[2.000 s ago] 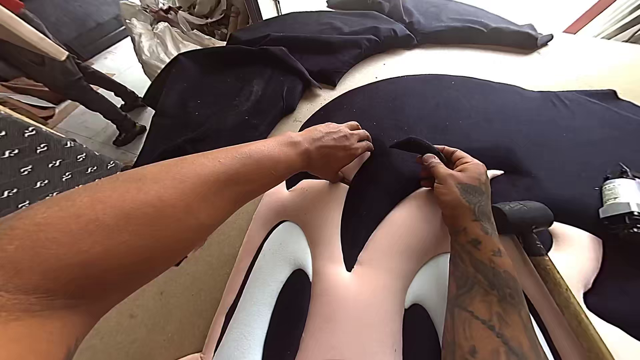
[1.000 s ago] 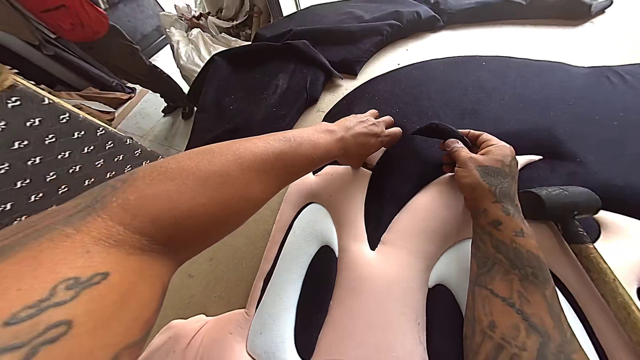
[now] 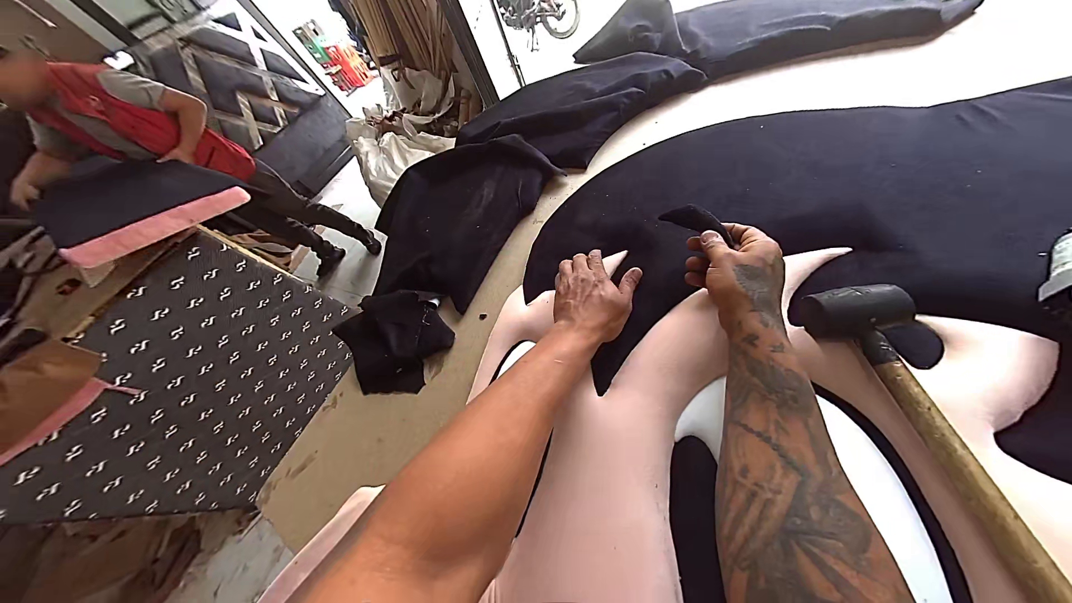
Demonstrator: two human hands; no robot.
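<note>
A large padded panel shaped like a cartoon face lies before me, with a pink fabric face part (image 3: 590, 494), white eye parts (image 3: 871, 469) and black fabric (image 3: 804, 167) above. My left hand (image 3: 593, 295) lies with spread fingers at the seam of pink and black, beside a small pale point. My right hand (image 3: 737, 264) pinches a small curved black piece (image 3: 695, 219) between thumb and fingers, over the black fabric. Right of my forearm rests a rubber mallet (image 3: 858, 311) with a wooden handle, lying on the panel.
Folded black fabric (image 3: 469, 209) lies along the panel's far left side, a black scrap (image 3: 395, 342) nearer. At left, a person in a red vest (image 3: 109, 109) leans over a black and pink piece beside a patterned dark board (image 3: 184, 385). A metallic object (image 3: 1057, 272) stands at the right edge.
My left hand's fingers have spread out at the seam. My right hand still holds the black piece. The view has shifted, and the person at left now shows from the head down.
</note>
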